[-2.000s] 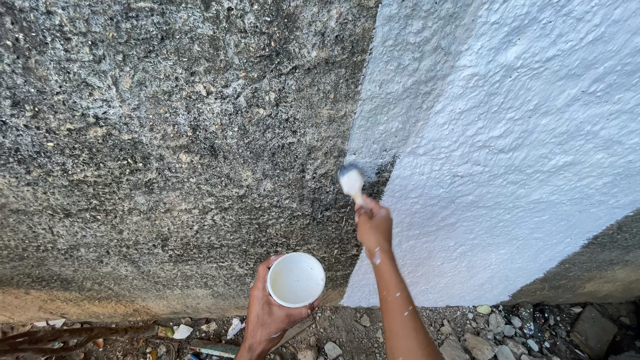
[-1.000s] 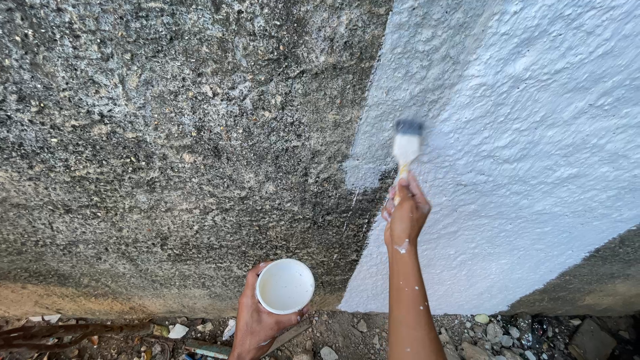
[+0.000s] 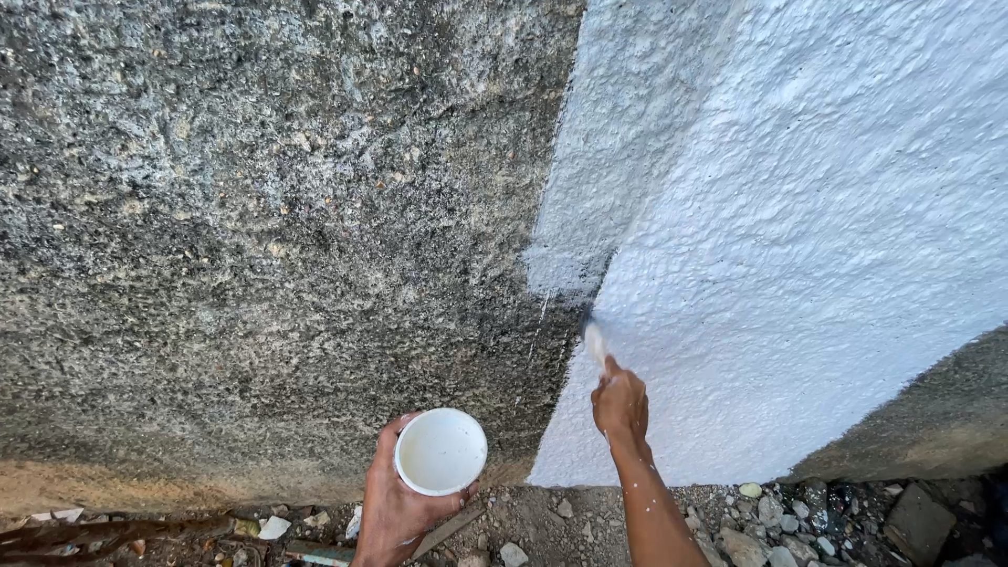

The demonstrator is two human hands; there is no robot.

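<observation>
My right hand (image 3: 620, 400) grips the handle of a paintbrush (image 3: 595, 337), slightly blurred, whose dark bristles meet the wall where white paint borders bare surface. White specks dot that forearm. Lower and to the left, my left hand (image 3: 394, 504) is wrapped around a round white tub (image 3: 441, 452) with pale contents, its opening facing the camera. A thin, greyish coat of paint (image 3: 610, 150) runs down the wall beside the thicker white paint (image 3: 819, 236). Thin white streaks mark the bare part just under the thin coat.
The rough, dark-stained masonry wall (image 3: 260, 260) fills the left side, and another unpainted part (image 3: 921, 417) shows at lower right. Along the wall's foot lies stony ground (image 3: 583, 528) with rubble, a large broken block (image 3: 920, 521), a brown root-like length (image 3: 118, 537) and a flat strip (image 3: 449, 529).
My right hand and the brush have moved down the wall from the thin coat, after rising between the two earlier frames. My left hand still holds the tub low on the left.
</observation>
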